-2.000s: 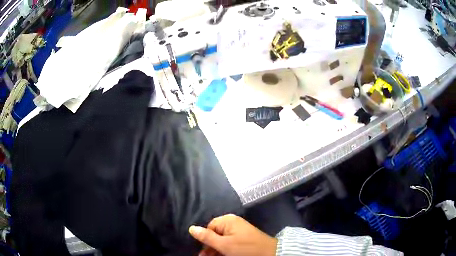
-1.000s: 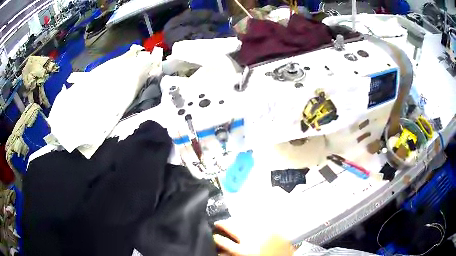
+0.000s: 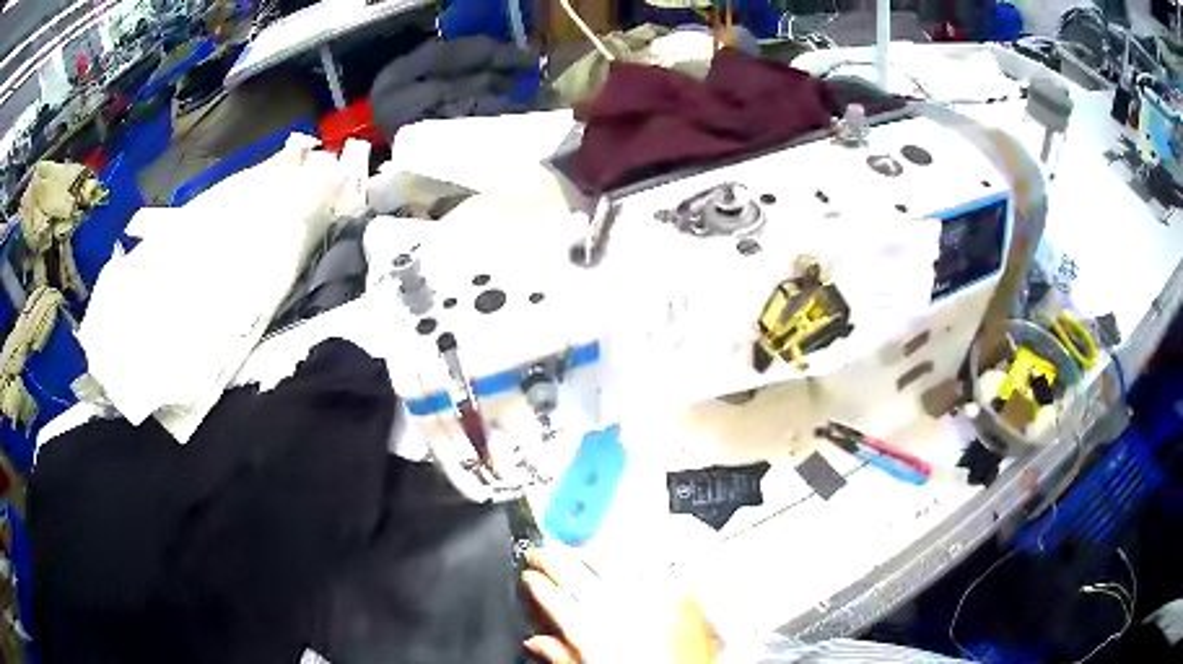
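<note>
Matte black cloth point(image 3: 195, 519) lies over the left of the white table, with a smoother dark grey-black area point(image 3: 428, 558) reaching the presser foot. My right hand point(image 3: 616, 616) is at the bottom centre, overexposed, its fingertips at the right edge of the dark cloth just below the needle area. It lies flat with fingers extended; whether it grips the cloth is not clear. My left hand is not in view. The white sewing machine head point(image 3: 662, 311) stands behind, with a bright-blue plate point(image 3: 586, 486) beside the needle.
A black label piece point(image 3: 717, 490), a small dark swatch point(image 3: 820, 475) and a pink-red and blue tool point(image 3: 876, 454) lie right of the needle. A round tub point(image 3: 1025, 389) holds yellow items. White panels point(image 3: 208, 305) are behind the cloth, maroon cloth point(image 3: 701, 110) behind the machine.
My right hand has moved up from the lower cloth to the cloth edge near the needle. The dark cloth's near part now lies flatter. The camera view has shifted, showing more behind the machine.
</note>
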